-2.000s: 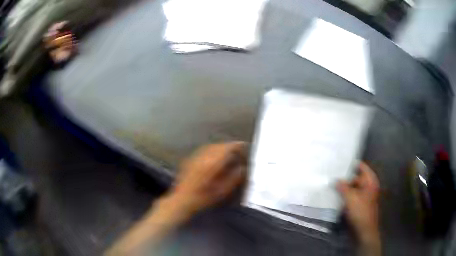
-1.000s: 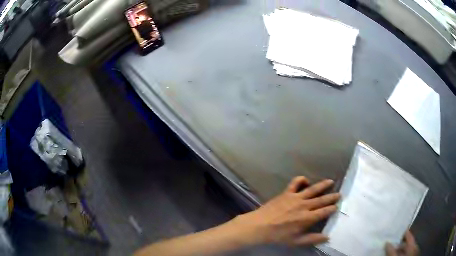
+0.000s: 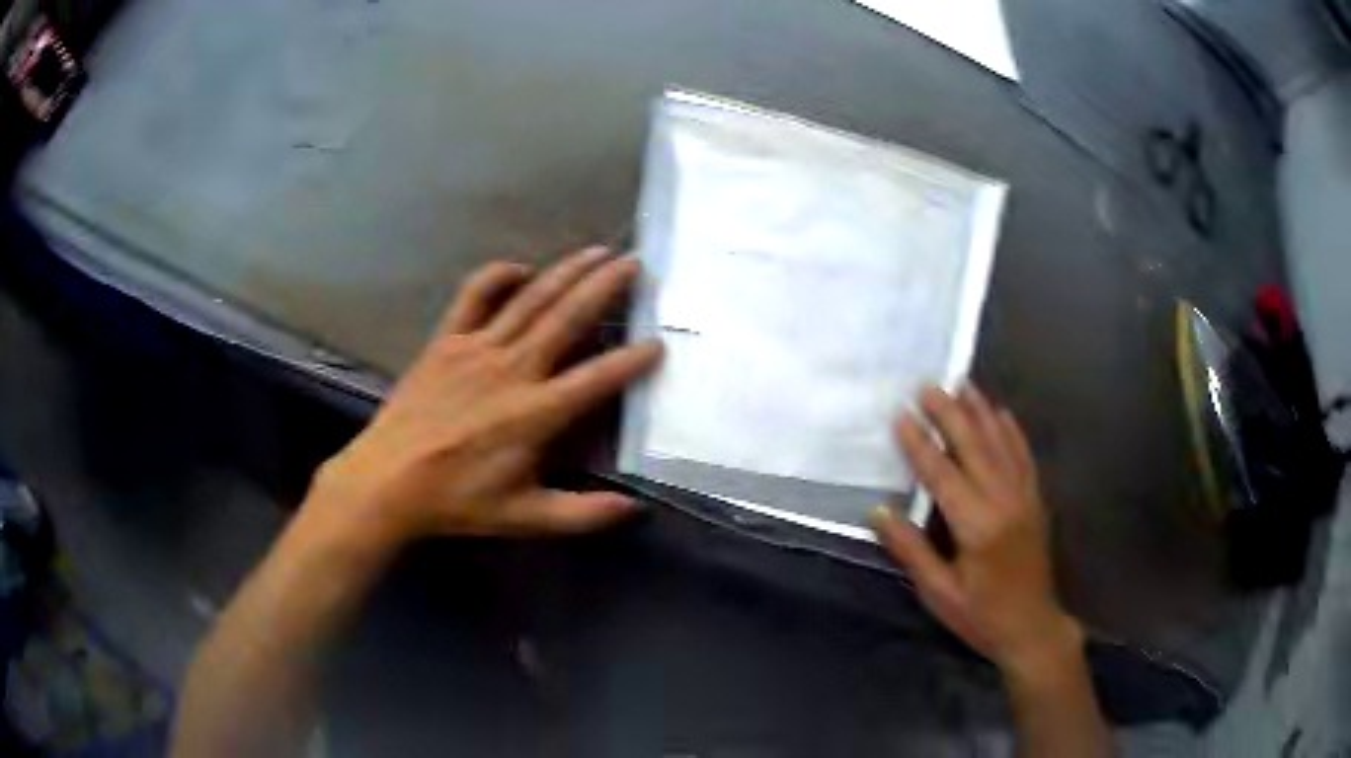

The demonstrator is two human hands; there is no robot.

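A white near-square cloth piece [image 3: 808,296] lies flat near the table's front edge, with a pale sheet, likely the pressing template, on or in it; a greyish band shows along its left and lower sides. My left hand [image 3: 496,400] is bare, fingers spread, with fingertips on the piece's left edge. My right hand [image 3: 971,511] is at the lower right corner, thumb and fingers at the edge; whether it pinches the cloth is hard to tell.
The steam iron [image 3: 1252,430] stands at the right on the grey table [image 3: 489,133]. Dark looped snips [image 3: 1182,175] lie above it. A white piece [image 3: 963,22] is cut off at the top edge. The lit phone [image 3: 45,71] is at the upper left.
The view has shifted right, so the unpressed stack is out of the picture. Both hands remain at the piece's sides, and the right hand now shows fully at its lower right corner.
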